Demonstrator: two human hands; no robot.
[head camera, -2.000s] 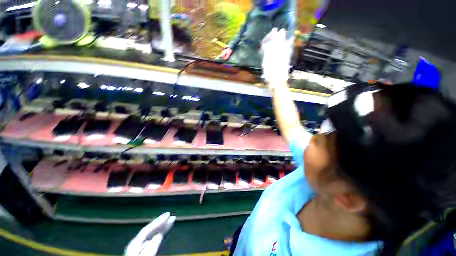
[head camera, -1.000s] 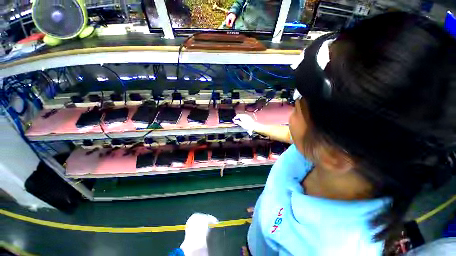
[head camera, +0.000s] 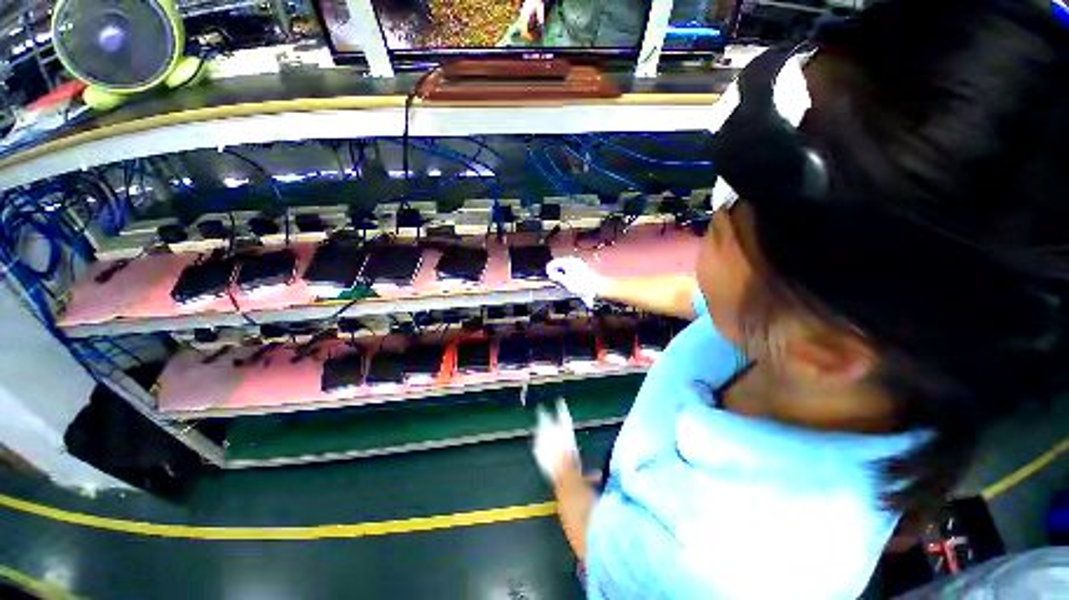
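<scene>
Neither of my hands is in view. In front of me stands a rack with two pink-matted shelves. Several flat black set-top boxes [head camera: 332, 267] lie in a row on the upper shelf [head camera: 129, 287], with small black plugs [head camera: 408, 220] behind them. More black boxes [head camera: 342, 372] lie on the lower shelf [head camera: 199, 384], some beside red-orange pads. Another person in a light blue shirt [head camera: 750, 492] stands close on the right. This person's white-gloved hand [head camera: 577, 279] touches or nearly touches the front of a black box [head camera: 531, 261]; the other gloved hand [head camera: 555, 442] hangs lower, blurred.
A green fan [head camera: 117, 45], a screen [head camera: 469, 26] and a brown frame-like piece [head camera: 516, 82] are on the rack top. Blue cables [head camera: 41, 223] hang at the left. A black bundle [head camera: 129, 440] sits by the rack's left foot. A yellow line [head camera: 293, 531] crosses the green floor.
The gloved hand with a blue cuff at the bottom, apparently mine, is out of view. The other person's raised hand came down to the upper shelf, and their second hand now shows.
</scene>
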